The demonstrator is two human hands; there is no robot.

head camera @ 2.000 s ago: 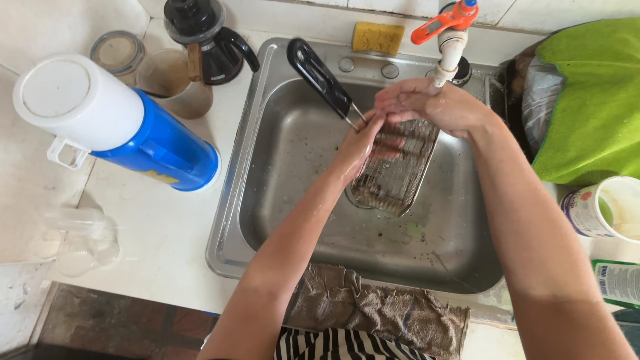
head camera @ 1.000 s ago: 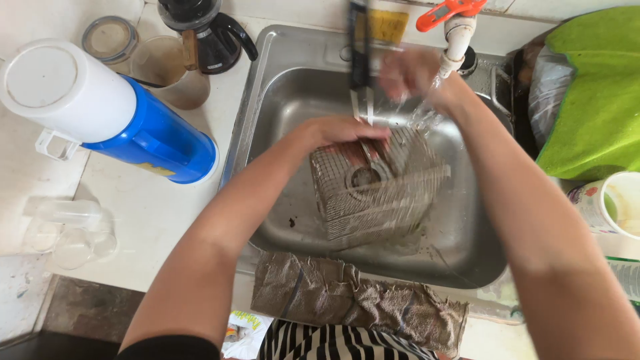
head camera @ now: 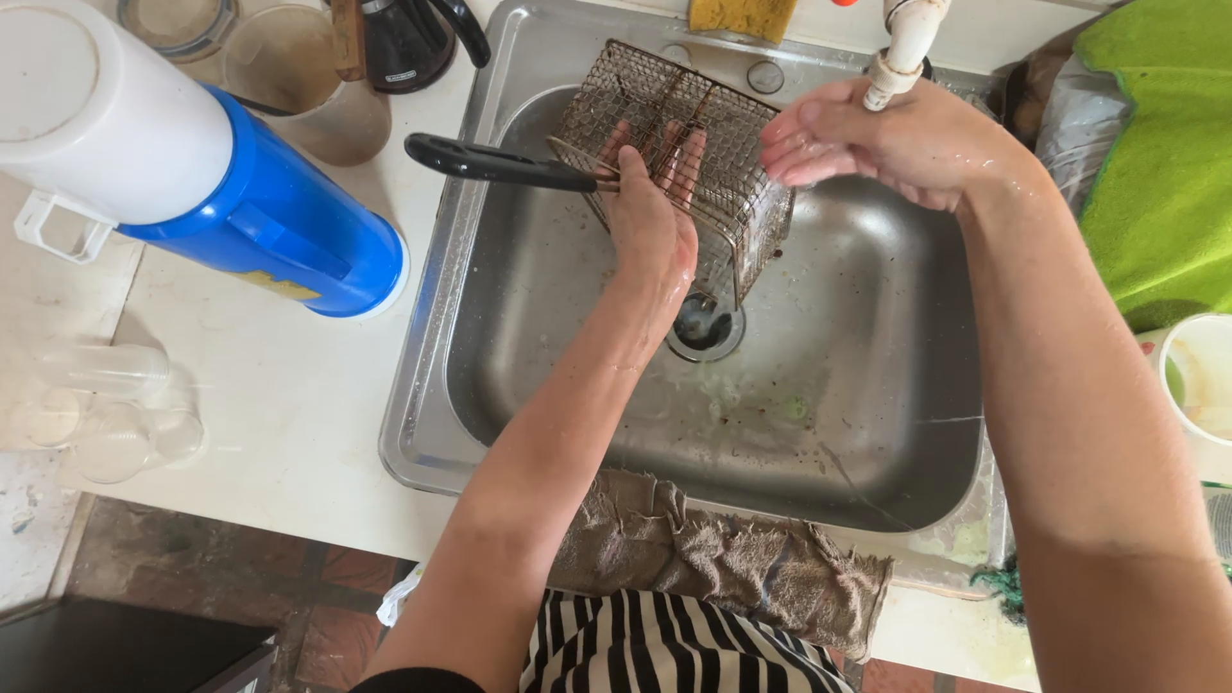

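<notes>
A wire mesh fryer basket (head camera: 736,159) with a black handle (head camera: 496,164) is tilted over the back of the steel sink (head camera: 847,385). My left hand (head camera: 654,207) supports it, with the fingers inside behind the mesh and the palm by the base of the handle, which points left. Just right of the basket, my right hand (head camera: 866,140) is wet and held under the white tap spout (head camera: 910,53), fingers together and slightly cupped, holding no object. Water runs down the basket's right side toward the drain (head camera: 705,327).
A blue and white thermos (head camera: 279,212), clear plastic cups (head camera: 115,414) and a coffee carafe (head camera: 395,43) stand on the left. A brown rag (head camera: 712,568) lies along the sink's front edge. On the right are a green cloth (head camera: 1165,173) and a white tub (head camera: 1198,380).
The basket has turned, its handle swinging from pointing up to pointing left. My left hand has moved behind the mesh, and my right hand remains by the spout. The view is closer to the sink.
</notes>
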